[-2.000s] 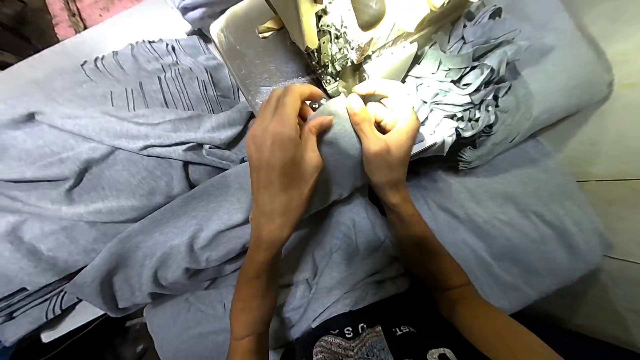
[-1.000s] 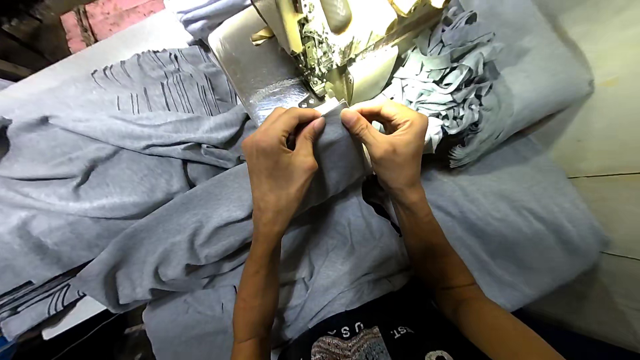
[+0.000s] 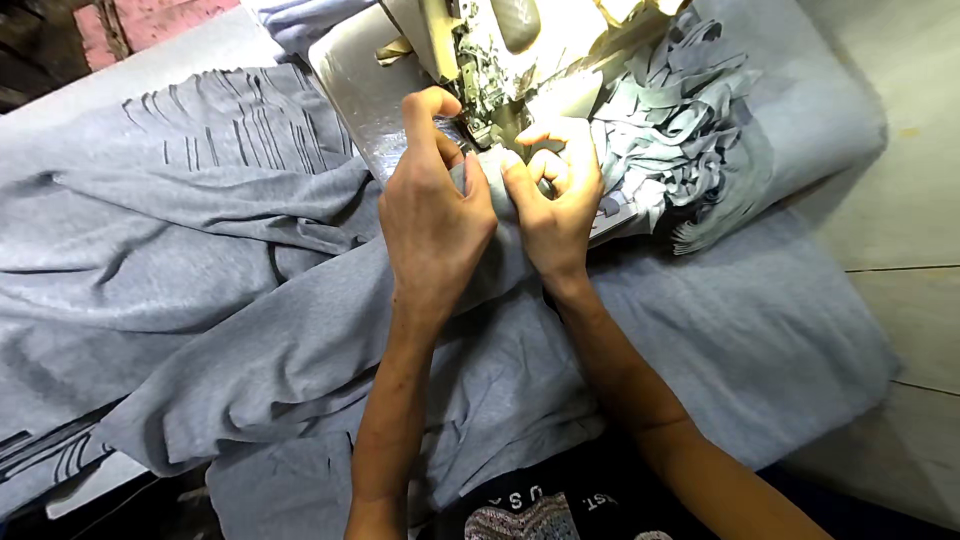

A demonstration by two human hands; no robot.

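Grey knit fabric [image 3: 322,322] runs from the left up to the lit sewing machine [image 3: 487,82]. My left hand [image 3: 435,202] is over the fabric just below the presser foot, its thumb near the cloth edge and its index finger raised beside the machine. My right hand [image 3: 559,195] pinches the fabric edge between thumb and index finger, close to the foot. The other fingers of my right hand are curled. The needle itself is hard to make out. Both hands are a short gap apart, with the cloth between them.
A bunch of pale fabric strips [image 3: 667,135] lies right of the machine on folded grey cloth [image 3: 810,97]. Grey pieces with dark seam lines [image 3: 247,120] are heaped at the left. The metal machine plate [image 3: 360,82] is left of the foot. Tiled floor [image 3: 915,300] shows at the right.
One second ago both hands pinched the cloth edge close together. Now the left index finger has lifted off toward the machine, and the cloth edge sits at the foot.
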